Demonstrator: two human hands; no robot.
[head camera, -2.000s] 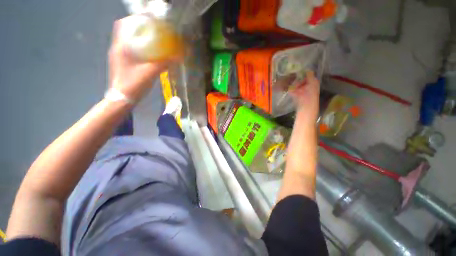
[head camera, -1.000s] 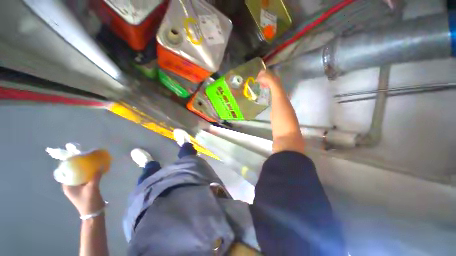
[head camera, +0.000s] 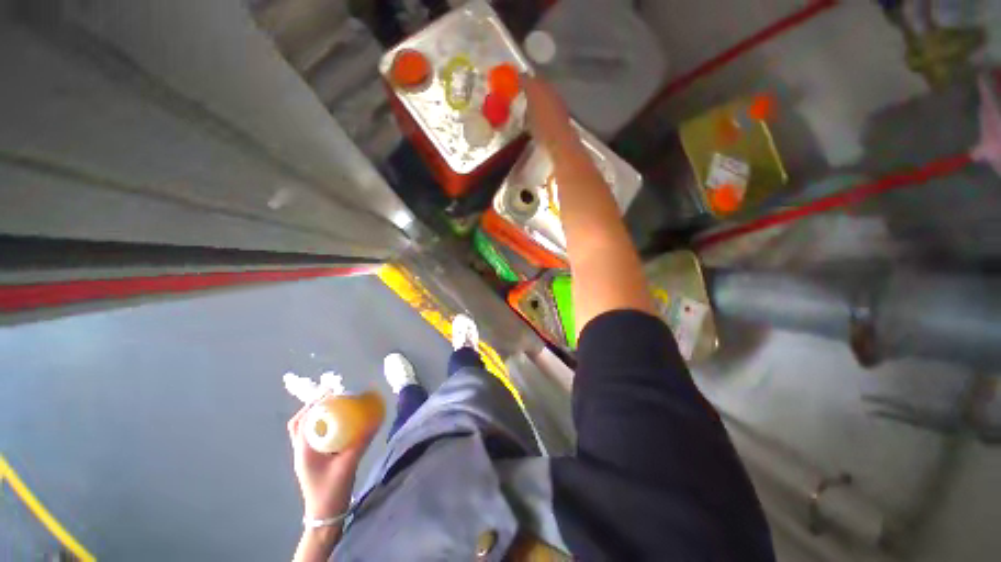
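My left hand (head camera: 324, 472) holds the amber-filled glue bottle (head camera: 357, 419) with crumpled white paper (head camera: 312, 386) beside it. The bottle's round open mouth faces the camera and no nozzle is on it. My right hand (head camera: 540, 104) is blurred at the right edge of a silver-topped can (head camera: 448, 121). On that top lie an orange cap (head camera: 504, 80), a red cap (head camera: 496, 108) and a whitish piece, close to my fingertips. I cannot tell whether my fingers grip anything. My right forearm partly covers a second silver-topped can (head camera: 529, 225) with an open spout.
A green-labelled can (head camera: 686, 296) stands partly behind my right arm. A yellowish can with orange caps (head camera: 732, 165) stands further right. Red poles and a grey pipe (head camera: 779, 313) cross the right side. A red-edged panel (head camera: 198, 280) is at left, above the grey floor.
My right hand has moved from the green-labelled can to the capped can's top. The view has shifted, and my left hand still holds the bottle and paper.
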